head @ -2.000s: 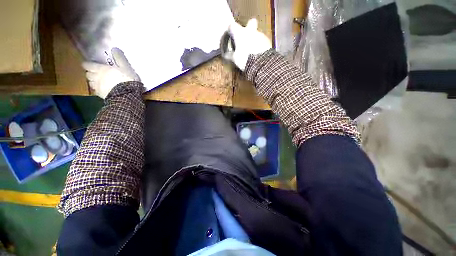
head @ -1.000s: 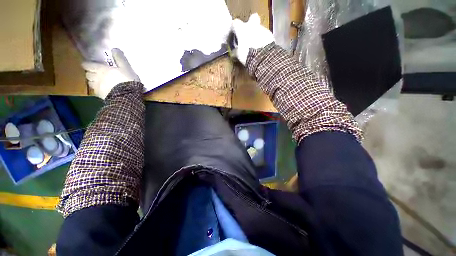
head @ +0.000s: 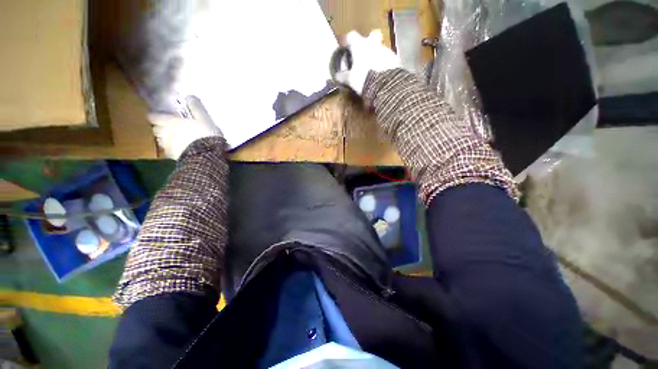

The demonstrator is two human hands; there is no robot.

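Observation:
A large bright metal panel (head: 252, 58) with a thin dark edge and grey smudges lies on the cardboard-covered bench; its top is cut off by the frame. My left hand (head: 186, 130), in a white glove, grips the panel's near left corner, thumb on top. My right hand (head: 366, 61), also in a white glove, holds a dark curved pad (head: 340, 65) at the panel's right edge. The pad is partly hidden by the fingers. Checked sleeve covers reach from both wrists to the elbows.
A cardboard carton (head: 43, 65) stands at the left. Blue bins with pale rounds are on the green floor below, left (head: 58, 249) and centre (head: 410, 230). At the right are a narrow grey strip (head: 407, 43), clear plastic film (head: 462, 79) and a black square sheet (head: 532, 86).
The left part of the view has shifted right and slightly down, with panel, left hand and bins. My right hand stays at the panel's right edge with the pad, its angle slightly changed.

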